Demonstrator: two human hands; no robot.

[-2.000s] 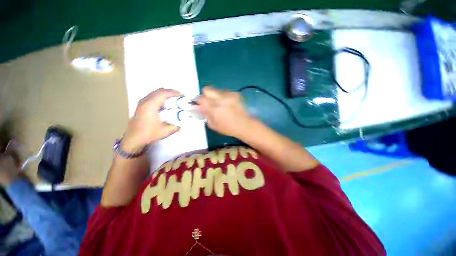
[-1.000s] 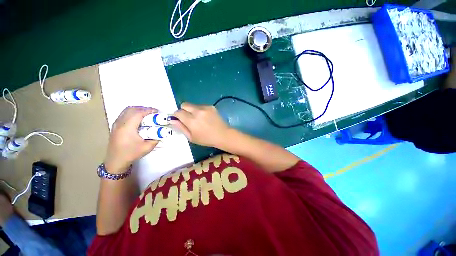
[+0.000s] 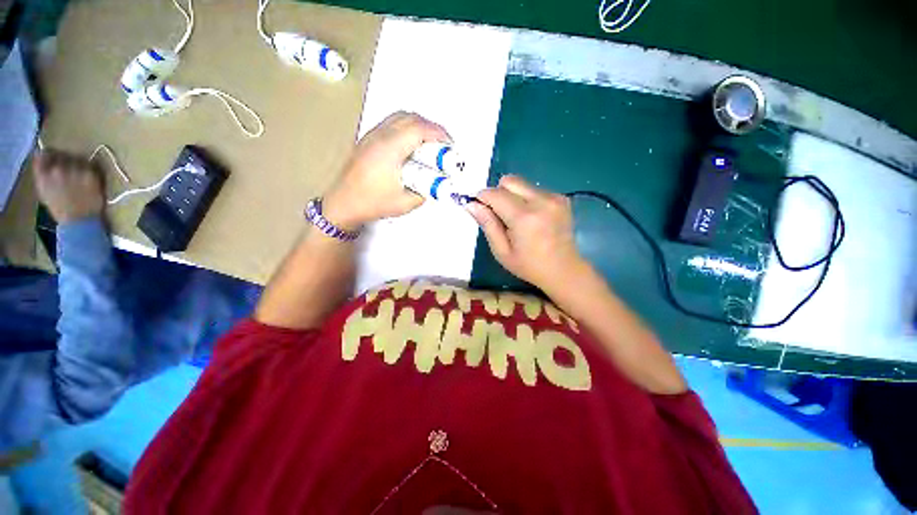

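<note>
My left hand (image 3: pixel 380 173) holds two white-and-blue electronic units (image 3: pixel 427 176) side by side over the white sheet (image 3: pixel 442 70). Their ends point right. My right hand (image 3: pixel 531 226) pinches the small tip of a black cable (image 3: pixel 659 256) at the end of the lower unit; whether the tip is inside it cannot be told. The cable runs right across the green mat and loops near the black box (image 3: pixel 706 196), which shows a small light. A round metal-rimmed part (image 3: pixel 739 104) stands behind the box.
More units lie on the brown board (image 3: pixel 292 131) at left, two together (image 3: pixel 154 80) and one apart (image 3: pixel 310 55), with white cord loops. A black socket block (image 3: pixel 182 199) has a white lead. A co-worker's hand (image 3: pixel 70 184) is at far left. A metal edge borders the green belt behind.
The view has swung left, so the bench appears shifted right. The cable tip is now at the lower unit, where before it was at the upper one. A light shows on the black box.
</note>
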